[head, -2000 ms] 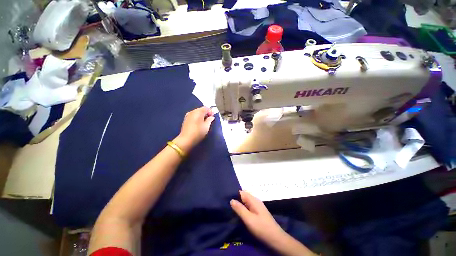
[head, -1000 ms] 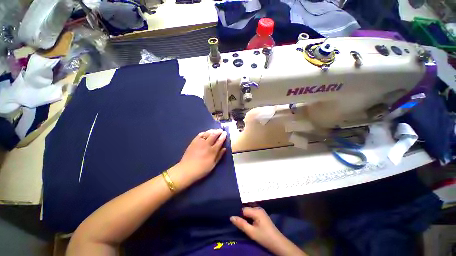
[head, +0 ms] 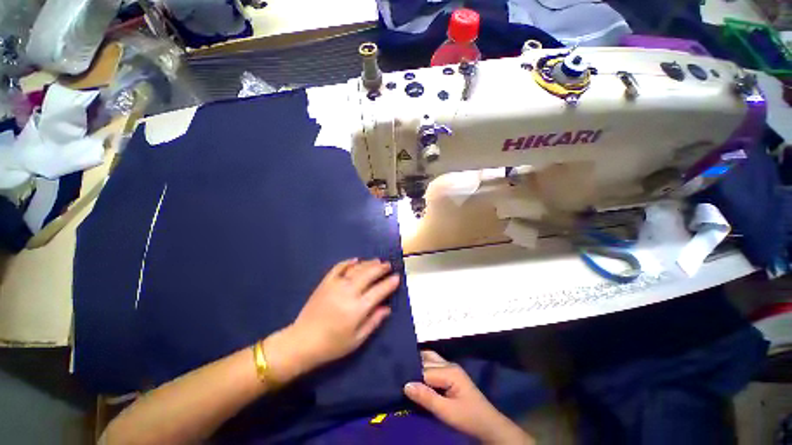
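Note:
A large dark navy fabric panel (head: 234,226) lies flat left of the white sewing machine (head: 556,130). A narrow pale slit shows in its left part. Its right edge runs under the presser foot (head: 388,207), beside a bright light. My left hand (head: 352,304) lies palm down on the panel near its right edge, below the needle area, fingers slightly spread. My right hand (head: 447,393) pinches the lower right edge of the cloth between thumb and fingers at the table's front edge.
Blue-handled scissors (head: 612,256) and a curled white strip (head: 705,236) lie right of the needle. A red-capped bottle (head: 460,39) stands behind the head. White scraps (head: 65,135) and plastic bags are at left. Dark cloth (head: 660,365) lies below the table.
My left hand has moved from beside the needle down along the cloth's edge and lies flatter. The panel's upper right edge has come under the presser foot. My right hand stays at the lower edge.

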